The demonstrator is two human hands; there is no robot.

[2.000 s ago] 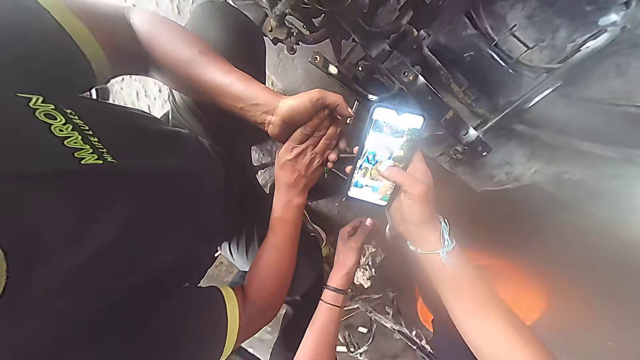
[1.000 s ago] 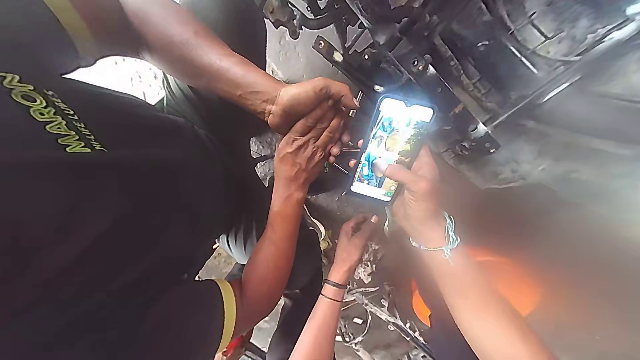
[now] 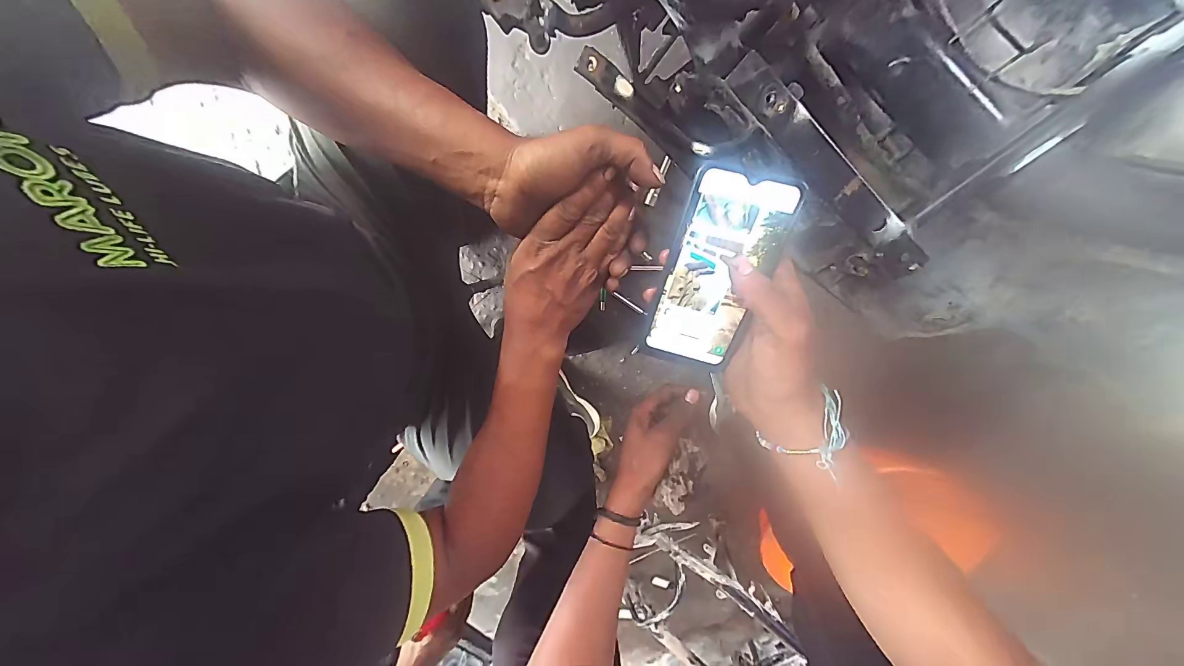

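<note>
My right hand (image 3: 777,338), coming up from the lower right with thin string and bead bracelets at the wrist, holds a smartphone (image 3: 680,319) with a lit, glaring screen. Its thumb lies over the screen. Below the phone is my left hand (image 3: 659,421), with dark bands on the wrist; its fingers are loosely bent, and no object shows in it. Left of the phone, a co-worker's two hands (image 3: 564,227) are pressed together. Thin metal rods (image 3: 629,301) and a small metal piece (image 3: 653,194) stick out near their fingers.
The co-worker in a dark shirt (image 3: 231,388) fills the left side. Dark, greasy machine parts with brackets (image 3: 786,120) lie beyond the phone. An orange round object (image 3: 925,509) is beneath my right forearm. Wires and scraps (image 3: 712,573) litter the ground at the bottom.
My right thumb has shifted farther up the phone screen. The phone stays in my right hand, and the co-worker's hands remain together.
</note>
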